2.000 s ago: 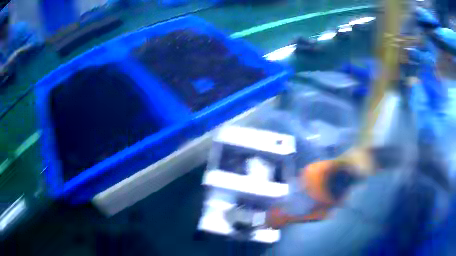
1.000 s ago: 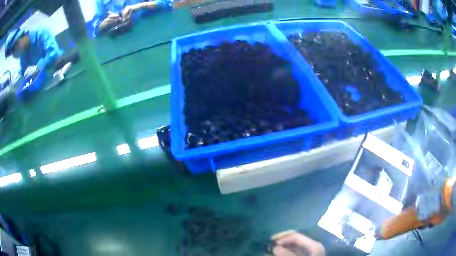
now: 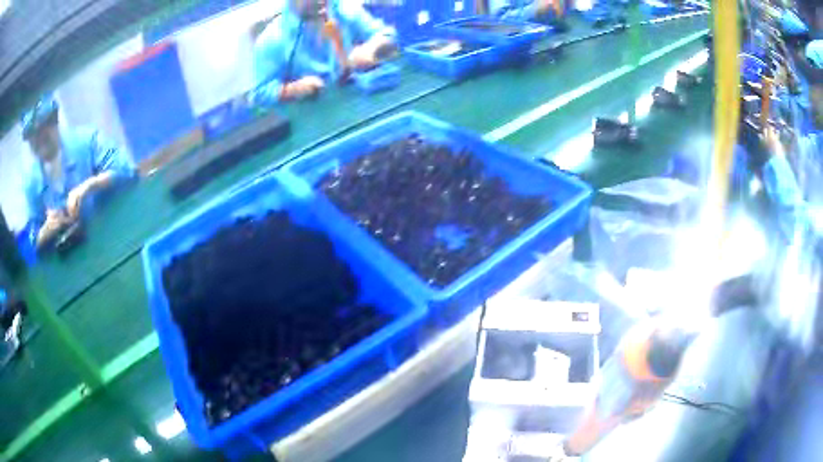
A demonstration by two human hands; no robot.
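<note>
No hand of mine is in the picture. Two blue parts bins (image 3: 356,374) stand side by side in front of me, full of small black parts; a patch of blue bottom shows in the right one. The white screw feeder (image 3: 535,393) stands at the lower right, its top window open. The orange electric screwdriver (image 3: 623,383) lies tilted beside it, its tip low at the feeder's front. The screwdriver's upper end is blurred by glare.
A pale support block (image 3: 388,397) lies under the bins' front edge. A yellow line (image 3: 725,117) hangs above the screwdriver. A clear plastic bag (image 3: 645,217) is behind the feeder. Black housings (image 3: 614,132) stand spaced along the line. Workers in blue (image 3: 72,171) sit across the line.
The view has swung to the right, so the bins and feeder sit further left and lower. The hand seen at the bottom a second ago is out of the picture.
</note>
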